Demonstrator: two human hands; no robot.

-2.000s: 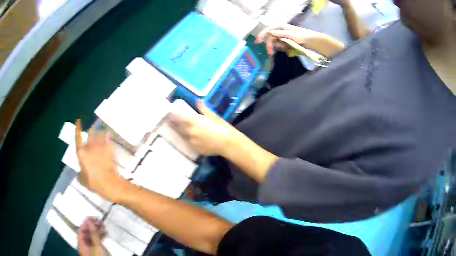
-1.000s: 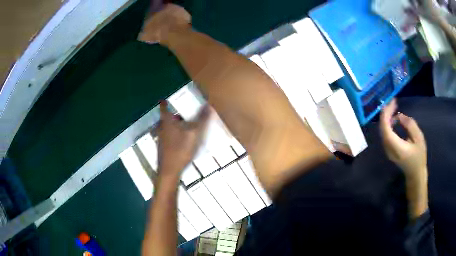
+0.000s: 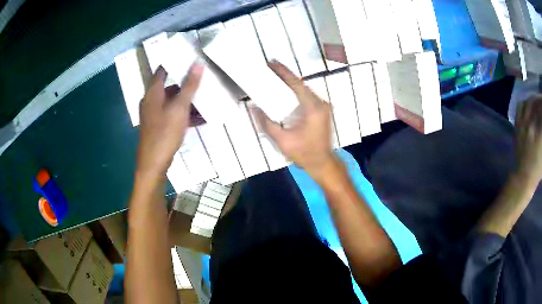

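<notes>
Small white product boxes (image 3: 238,154) lie in two rows on the dark green bench. My left hand (image 3: 161,122) is at the rows' left end, its thumb and fingers around a tilted white box (image 3: 215,98); its exact grip is blurred. My right hand (image 3: 306,127) grips another tilted white box (image 3: 249,74) between thumb and fingers, just right of the first. Both boxes lie askew over the rows, their upper ends close together. One box (image 3: 419,92) stands at the right end of the front row, showing a reddish patch.
A blue and orange tape dispenser (image 3: 50,199) lies on the bench at left. Brown cartons (image 3: 74,264) are below the bench. A blue scale (image 3: 466,74) with green displays is at the right. A co-worker's arm (image 3: 514,190) is at far right. A blue stool (image 3: 380,228) is below.
The view has swung right and down. My right arm, reaching far over the bench earlier, is drawn back over the rows. Both hands are now at tilted boxes. The scale's displays show green.
</notes>
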